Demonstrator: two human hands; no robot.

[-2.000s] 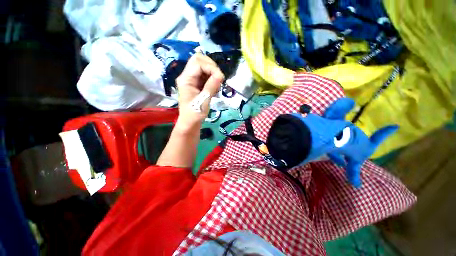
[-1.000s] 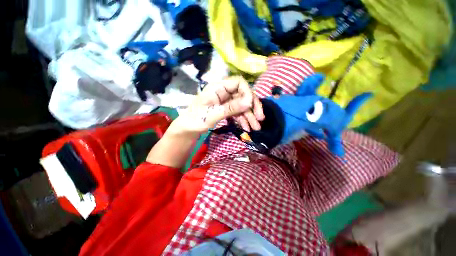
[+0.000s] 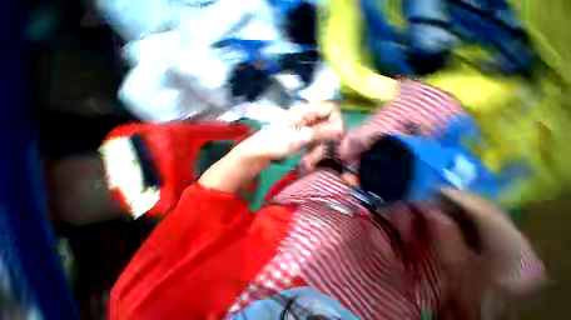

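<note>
A blue plush shark with a round black end lies on the red-and-white gingham apron over my lap. A black strap trails below the black end, with a small orange spot beside it. My left hand, in a red sleeve, is left of the black end with its fingers bent near a dark piece of strap; blur hides whether it grips it. A strongly blurred skin-toned shape at the lower right, below the shark, looks like my right hand; its fingers cannot be made out.
A red stool at the left bears a white sheet and a dark rectangle. A white sack with blue and black pieces lies at the top. A yellow bag full of blue pieces is at the upper right.
My left hand has come down from over the white sack to beside the black end. My right hand has come in from the lower right to below the shark. The view has shifted and blurred.
</note>
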